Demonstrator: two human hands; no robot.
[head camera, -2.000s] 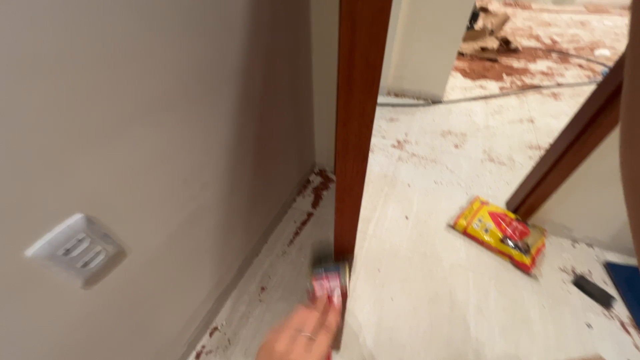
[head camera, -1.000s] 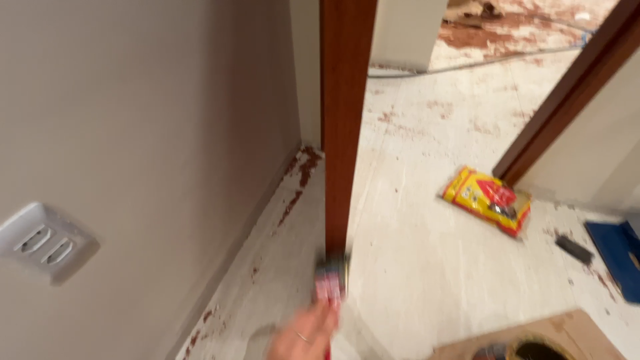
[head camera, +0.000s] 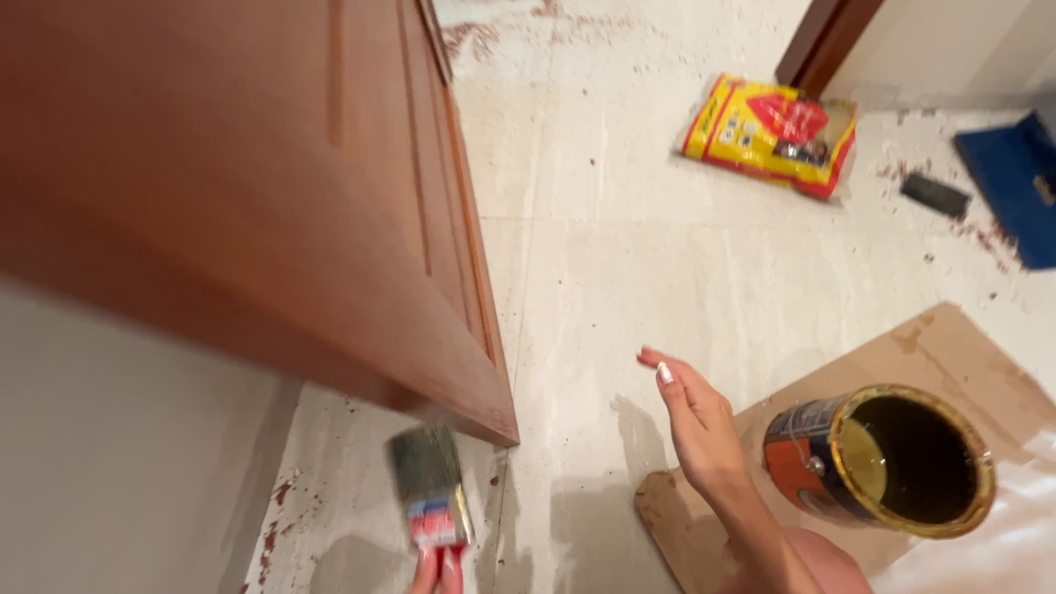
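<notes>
My left hand (head camera: 425, 582) shows only by its fingertips at the bottom edge, closed on the red handle of a flat paintbrush (head camera: 433, 487). The dark bristles are beside the lower corner of a reddish-brown wooden door (head camera: 371, 289); whether they touch it I cannot tell. My right hand (head camera: 695, 417) is raised over the floor with its fingers extended and nothing in it. Just right of that hand stands an uncovered paint can (head camera: 796, 470) on a cardboard sheet (head camera: 932, 363), with yellowish liquid visible inside and a stained rim.
A yellow and red plastic bag (head camera: 767, 136) lies by a wooden door frame (head camera: 825, 45). Near it are a dark rectangular block (head camera: 935, 195) and a blue dustpan-like object (head camera: 1011, 181). Reddish flakes are scattered on the pale floor (head camera: 594, 247). A grey wall (head camera: 124, 445) is at left.
The view has swung strongly, showing the door's broad face and the whole can. The brush is now off the door's narrow edge, near its bottom corner. My right hand has come into view.
</notes>
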